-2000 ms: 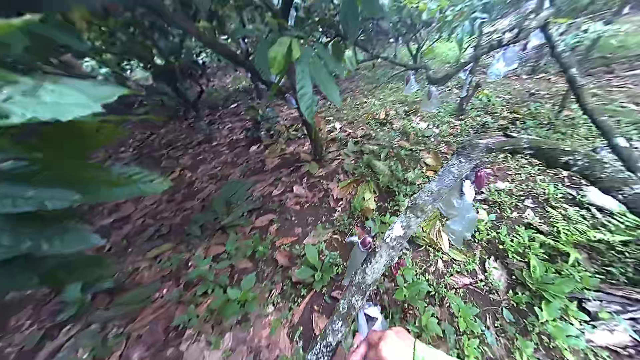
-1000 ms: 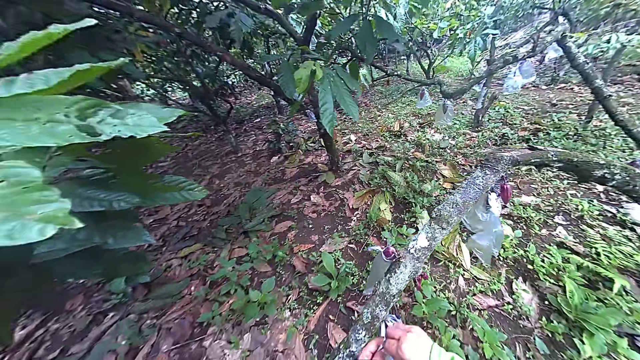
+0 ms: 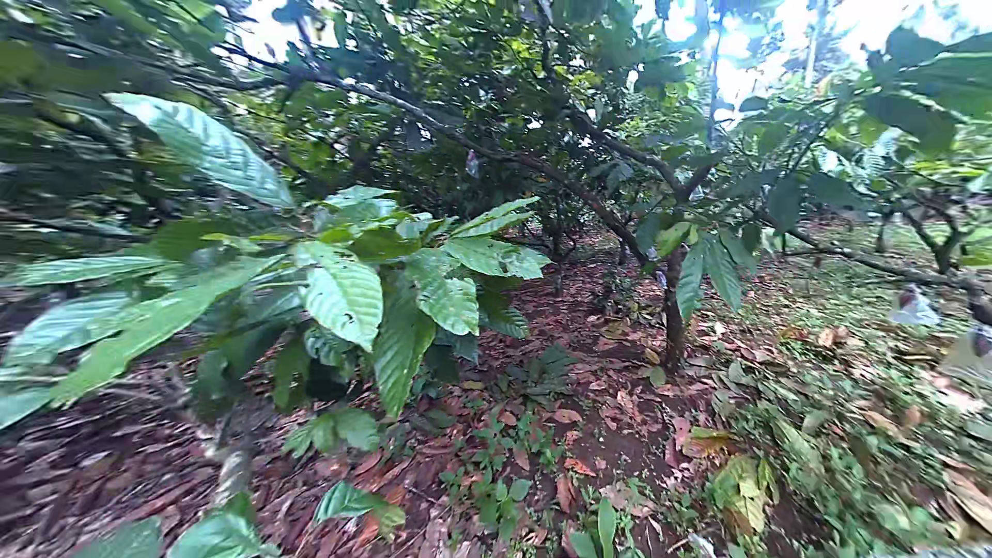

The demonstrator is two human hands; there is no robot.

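Note:
Neither of my hands shows in the head view now. A leafy branch with broad green leaves (image 3: 341,294), some with holes, fills the left and middle foreground. Two clear plastic bags hang at the right, one around a dark fruit (image 3: 914,306), the other (image 3: 969,356) cut off by the frame's edge. A small bagged fruit (image 3: 472,163) hangs farther back among the branches. At the bottom edge, a bit of pale material (image 3: 701,544) is partly visible; I cannot tell what it is.
A slim tree trunk (image 3: 674,310) stands right of centre, its limbs spreading both ways. A pale stem (image 3: 232,473) rises at the lower left. Brown leaf litter (image 3: 604,387) covers the ground, with low green weeds (image 3: 837,457) at the right. A low branch (image 3: 860,260) reaches right.
The view has swung up and to the left. The hand that was at the lichen-covered trunk is out of frame, as is most or all of that trunk.

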